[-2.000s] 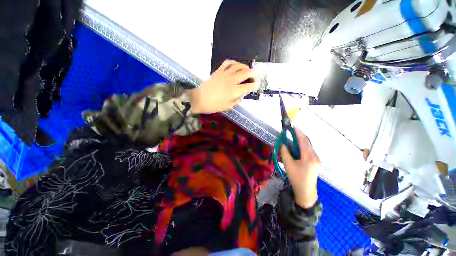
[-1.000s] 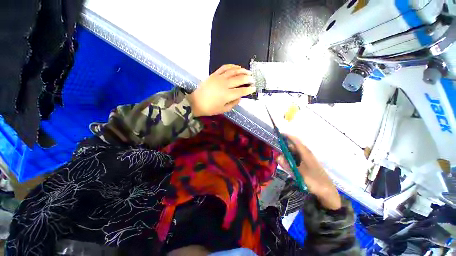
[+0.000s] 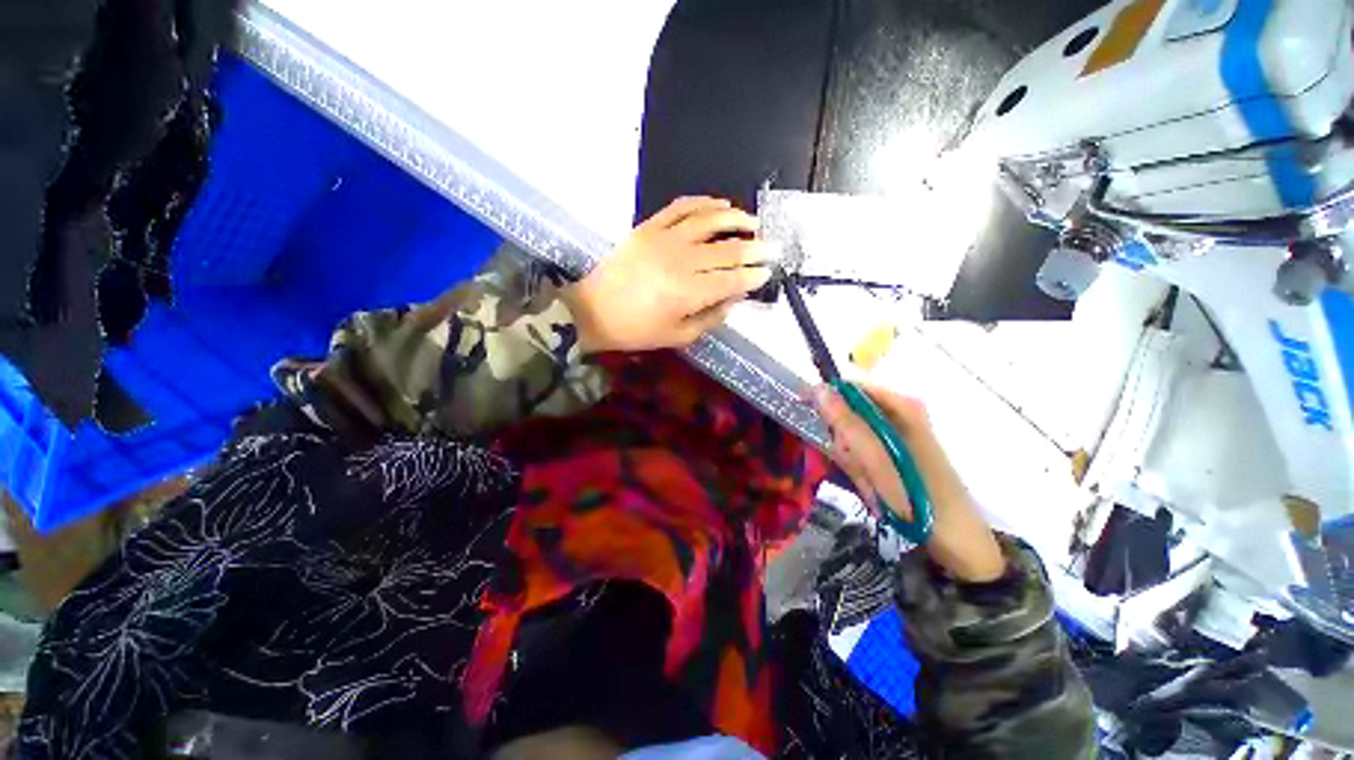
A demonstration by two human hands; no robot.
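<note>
A black garment panel (image 3: 735, 112) lies on the white table under the lamp glare. A pale grey strip (image 3: 861, 238) lies on its near end. My left hand (image 3: 676, 275) presses on the strip's left end and the panel edge, fingertips on the cloth. My right hand (image 3: 906, 460) holds the fabric scissors (image 3: 894, 446) by the green handles. Their dark blades look closed, and the tip is at the panel's near edge beside my left fingertips. The strip's right end is washed out by glare.
The white sewing machine (image 3: 1173, 112) stands at the right, its knob (image 3: 1066, 272) near the panel. The ruler-marked table edge (image 3: 431, 156) runs diagonally. Black cut pieces (image 3: 134, 193) hang at far left over a blue crate (image 3: 282, 334). Scraps (image 3: 1233, 683) lie at lower right.
The scissors first dropped away from the cloth with my right hand, then their tip came back up to the panel's near edge by my left fingers. My left hand has stayed on the cloth.
</note>
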